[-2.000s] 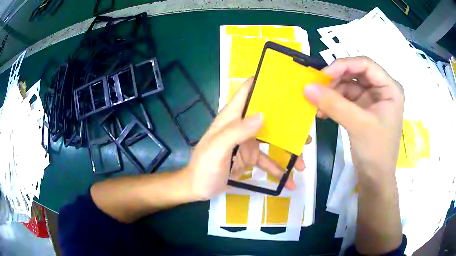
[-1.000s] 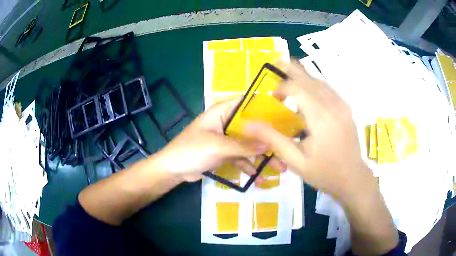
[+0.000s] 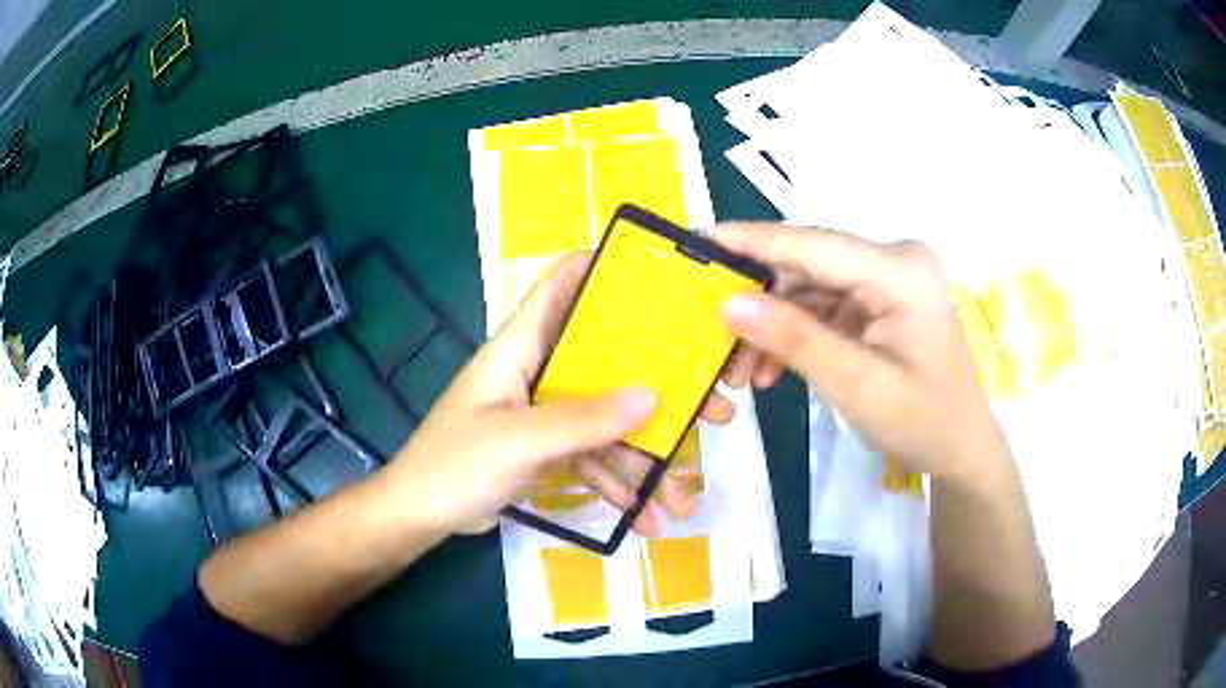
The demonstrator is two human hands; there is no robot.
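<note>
A black plastic frame (image 3: 633, 505) is held tilted over the bench, its upper end leaning right. A yellow adhesive piece (image 3: 645, 329) covers its large opening; the small lower opening is uncovered. My left hand (image 3: 518, 410) grips the frame's left side, thumb on the yellow piece, fingers behind. My right hand (image 3: 861, 336) holds the upper right edge, thumb on the yellow piece near the corner; its other fingers are partly hidden behind. Under the frame lies a white adhesive sheet (image 3: 524, 638) with yellow rectangles.
A pile of black frames (image 3: 242, 329) lies at left, white waste strips (image 3: 54, 491) at the left edge. A white waste sheet heap (image 3: 914, 135) with loose yellow squares (image 3: 1042, 329) is at right, spare adhesive sheets (image 3: 1176, 229) beyond. Finished frames (image 3: 171, 49) lie past the pale rail (image 3: 471, 70).
The yellow piece, angled off the frame's edge earlier, now lies within the frame's outline. My right hand has moved to the upper right edge. The view has shifted, moving the bench things left.
</note>
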